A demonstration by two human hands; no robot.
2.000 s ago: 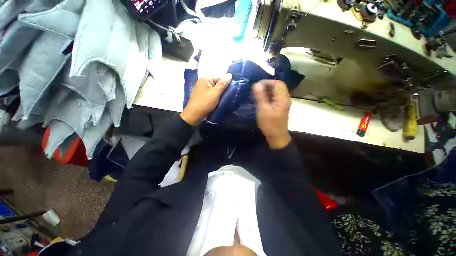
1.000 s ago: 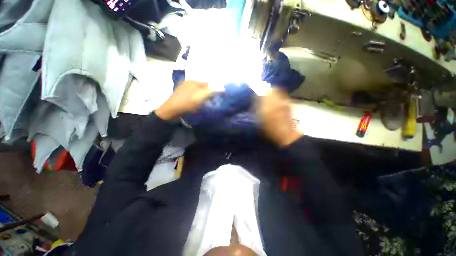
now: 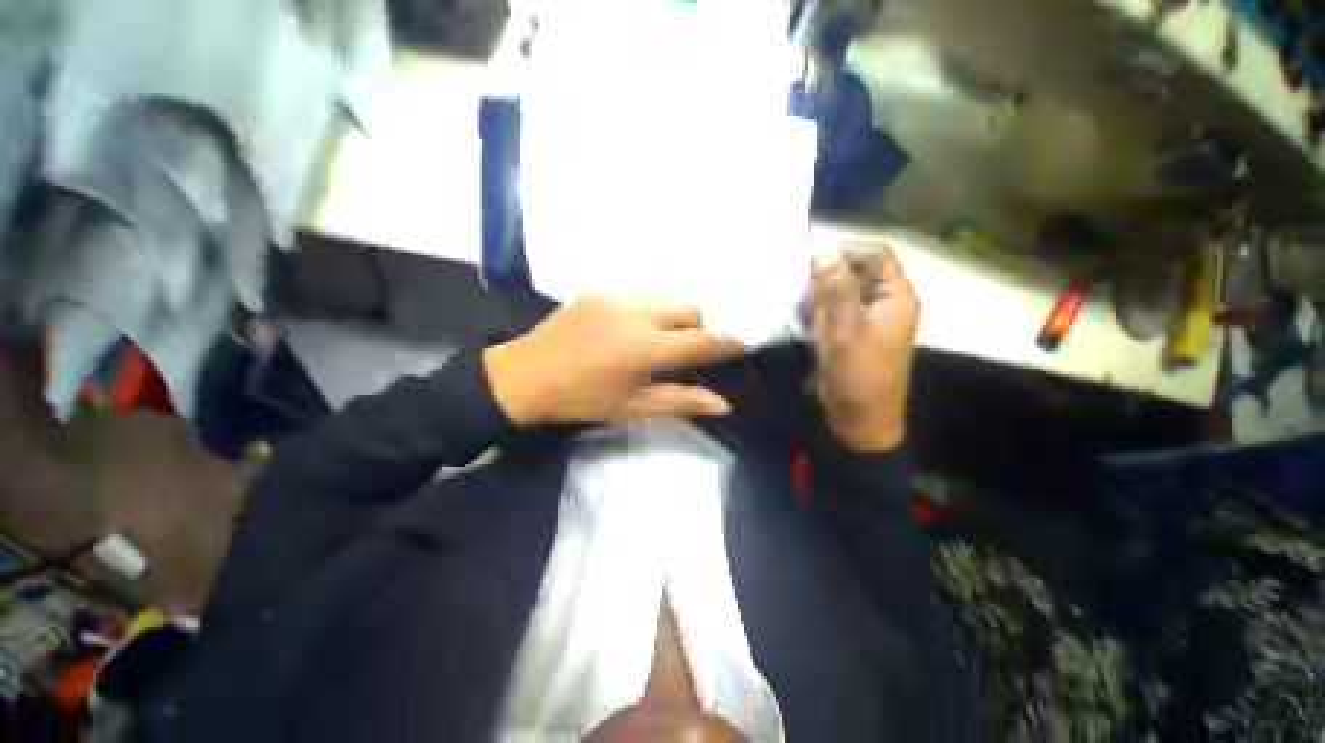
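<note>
A quilted panel (image 3: pixel 661 174), bleached white by the lamp, lies over the machine bed and reaches the front table edge. Navy fabric (image 3: pixel 501 189) shows along its left side, and more is bunched at its right. My left hand (image 3: pixel 618 360) lies at the panel's lower edge with fingers spread; whether it grips the edge cannot be told. My right hand (image 3: pixel 865 341) is closed at the panel's lower right corner, fingertips pinching its edge. The needle area is lost in glare.
Grey quilted pieces (image 3: pixel 160 131) hang over the table edge at left. The cream machine (image 3: pixel 1046 131) stands at right. A red lighter (image 3: pixel 1065 312) and a yellow-handled tool (image 3: pixel 1192 308) lie on the table at right. Patterned dark cloth (image 3: pixel 1163 610) is at lower right.
The navy fabric worked between my hands is now covered by the white-looking panel, spread flat. My left hand has moved down and right with fingers spread. My right hand has moved slightly right. The view has shifted.
</note>
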